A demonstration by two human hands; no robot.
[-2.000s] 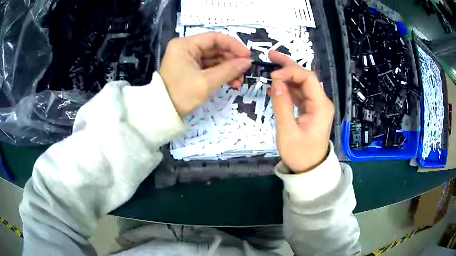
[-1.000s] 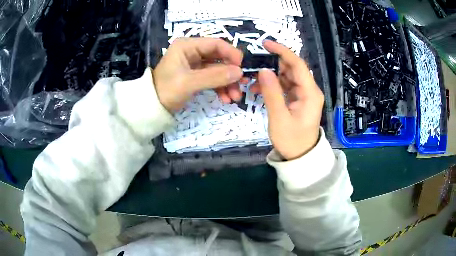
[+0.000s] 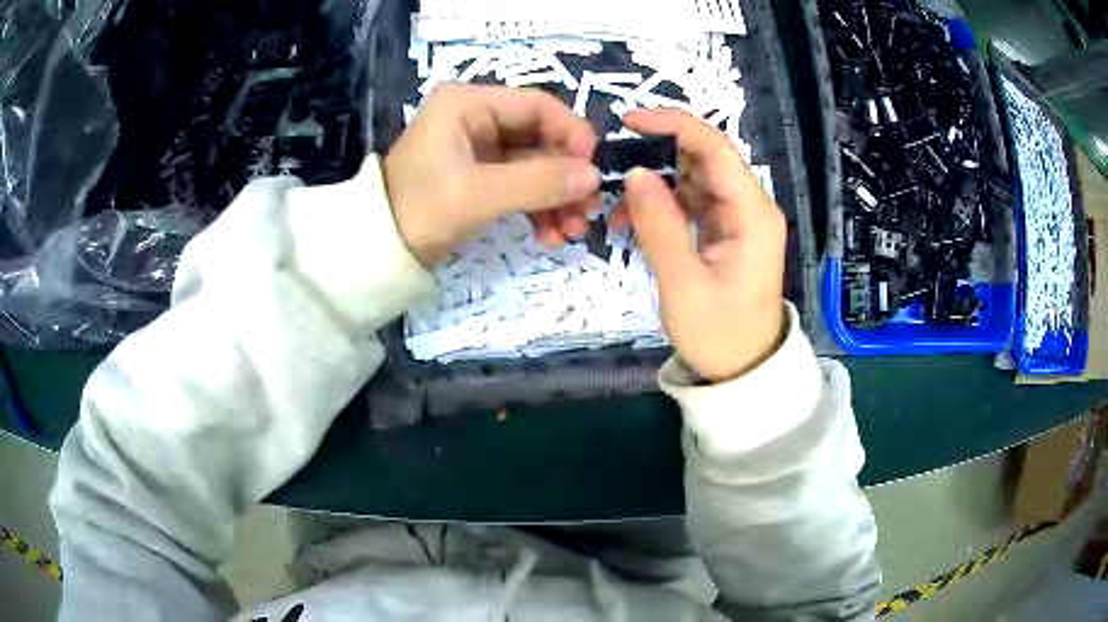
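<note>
A small black plastic housing (image 3: 634, 156) is held between the fingertips of both hands above the middle tray, with a thin white line along its near edge. My left hand (image 3: 480, 170) grips its left end with thumb and forefinger. My right hand (image 3: 717, 237) grips its right end, the thumb at the near edge. Both hands are bare. Flat white strips (image 3: 535, 298) lie loose in the middle tray (image 3: 523, 379) below. Whether a white strip sits fully in the housing cannot be told.
A clear plastic bag (image 3: 73, 261) of black housings lies at left. A blue-edged tray (image 3: 923, 334) of black parts with white or shiny patches stands right. A narrow blue tray (image 3: 1051, 362) of small white pieces is far right. Stacked strips (image 3: 583, 17) lie at the middle tray's far end.
The housing has turned from a thin edge-on look to showing a broader black face. Both hands stay on it. The view has shifted slightly.
</note>
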